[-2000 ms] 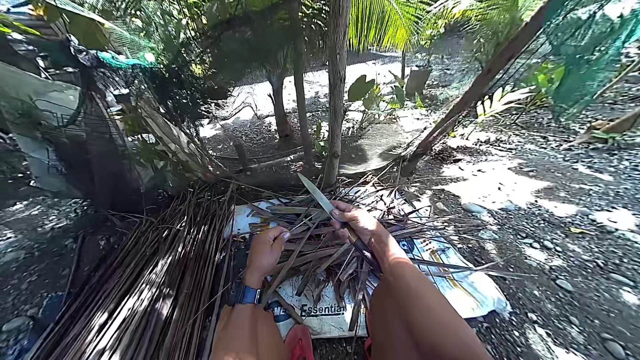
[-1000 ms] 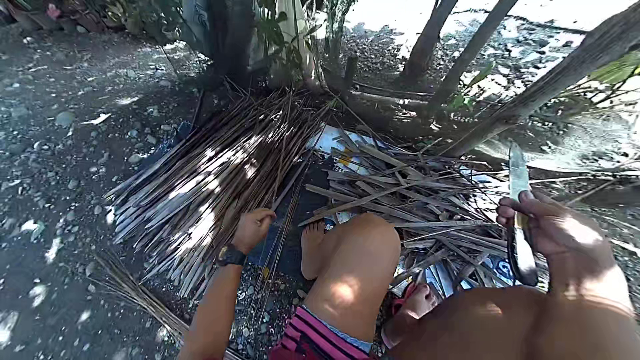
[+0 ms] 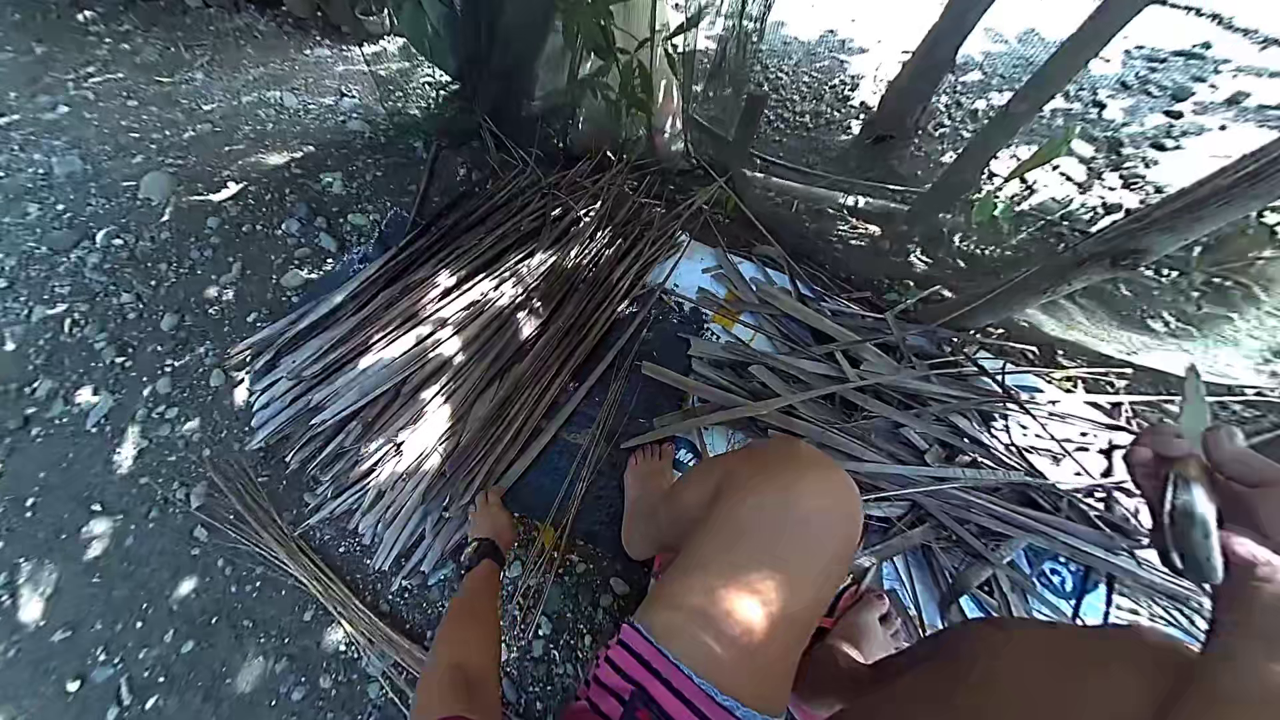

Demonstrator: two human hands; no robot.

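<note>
My left hand [image 3: 491, 521], with a dark watch on the wrist, is at the near end of a large pile of dried palm leaflets [image 3: 430, 340]. Its fingers touch the tip of a leaflet; how firmly they close on it is hard to tell. At the right edge my right hand [image 3: 1200, 490] grips a knife [image 3: 1194, 500] by its handle, blade pointing up and away from me. Between the hands, loose leaflet strips [image 3: 840, 390] lie crisscrossed over a white printed sack [image 3: 690, 268]. A few thin ribs [image 3: 585, 470] lie by my foot.
A bundle of thin ribs [image 3: 300, 580] lies on the gravel at the lower left. My bent knee [image 3: 790, 490] and bare foot [image 3: 650, 500] are between the piles. Beyond stand slender trunks [image 3: 925, 70] and a slanting pole [image 3: 1130, 235].
My left hand has moved from near the strips at the centre to the near end of the leaflet pile. The knife stays in my right hand. The view has swung left and down.
</note>
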